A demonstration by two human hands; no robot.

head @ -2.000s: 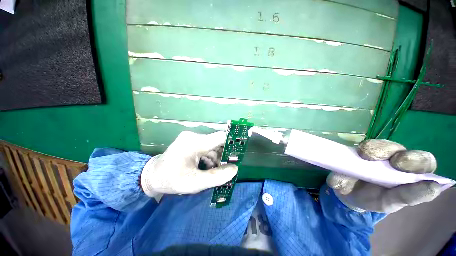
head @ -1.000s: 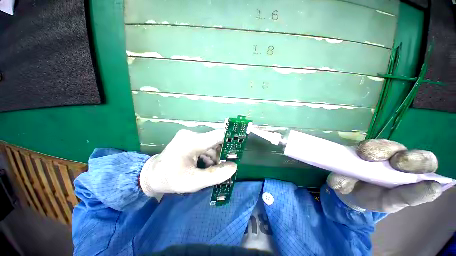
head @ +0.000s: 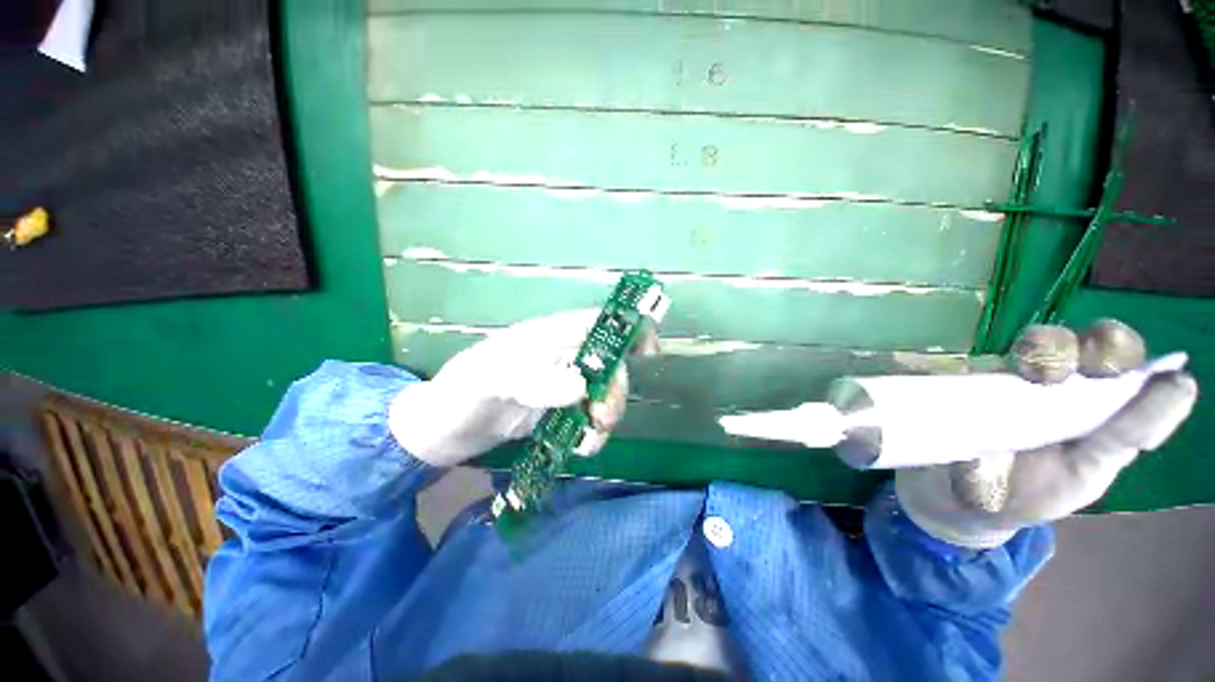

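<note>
My left hand [head: 500, 389], in a white glove, holds a narrow green circuit board [head: 610, 344] around its middle. The board is tilted, its upper end leaning right, with a white block near that end. The lower end is blurred. My right hand [head: 1053, 453], in a white glove with greyed fingertips, grips a white glue tube [head: 979, 416] with a flattened tail. The tube's thin white nozzle [head: 786, 425] points left and is apart from the board.
A pale green grooved plate [head: 560, 144] with white residue lies beyond my hands. Thin crossed green strips [head: 1077, 253] lie right of it. Black mats lie left [head: 147, 160] and right [head: 1166, 173]. The left mat bears a yellow item [head: 29, 227] and a white item [head: 68, 32].
The nozzle has come away from the board's upper end, and the tube has turned nearly level. The board has tilted further and turned. The view has shifted, showing more of the left mat.
</note>
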